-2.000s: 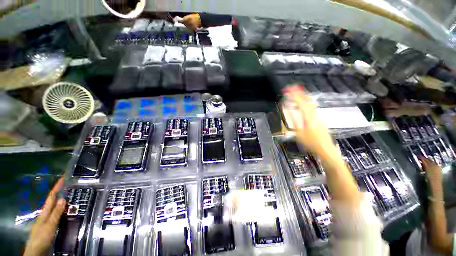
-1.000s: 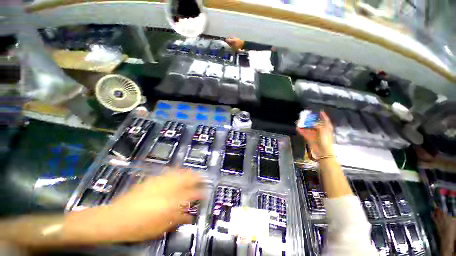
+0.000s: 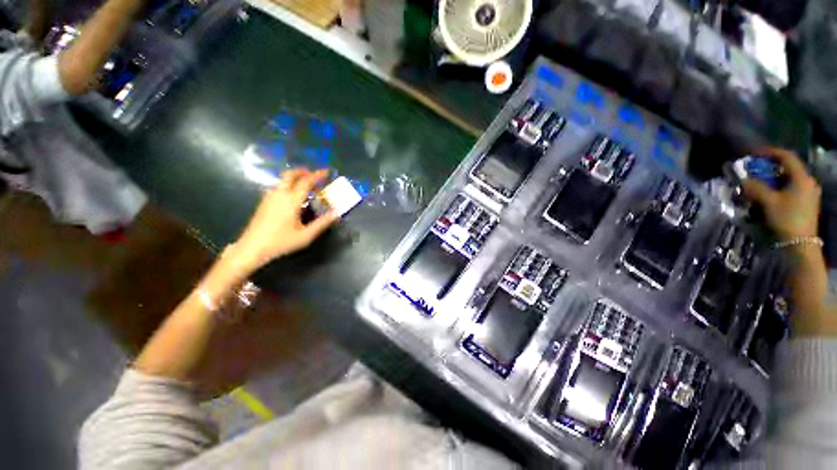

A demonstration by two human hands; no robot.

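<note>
My left hand (image 3: 280, 218) is over the green mat, left of the tray, and holds a small white card-like piece (image 3: 342, 195) at its fingertips. Clear film with blue prints (image 3: 303, 138) lies on the mat just beyond the fingers. My right hand (image 3: 787, 204) is at the right, beyond the tray, and holds a small blue and white item (image 3: 758, 169) between its fingers; I cannot tell exactly what it is. The clear blister tray (image 3: 384, 298) holds two rows of black keypad phones (image 3: 580, 202), all lying screen towards me.
A blue-printed sheet (image 3: 608, 106) lies along the tray's far edge. A cream desk fan (image 3: 484, 20) and a round white container with an orange centre (image 3: 498, 77) stand behind. At upper left are another person's arm (image 3: 96, 44) and more phones. Wrapped parts lie at upper right.
The view has swung left and tilted. My left hand has moved from over the phones to the mat left of the tray and now shows a white piece. My right hand still holds the blue item.
</note>
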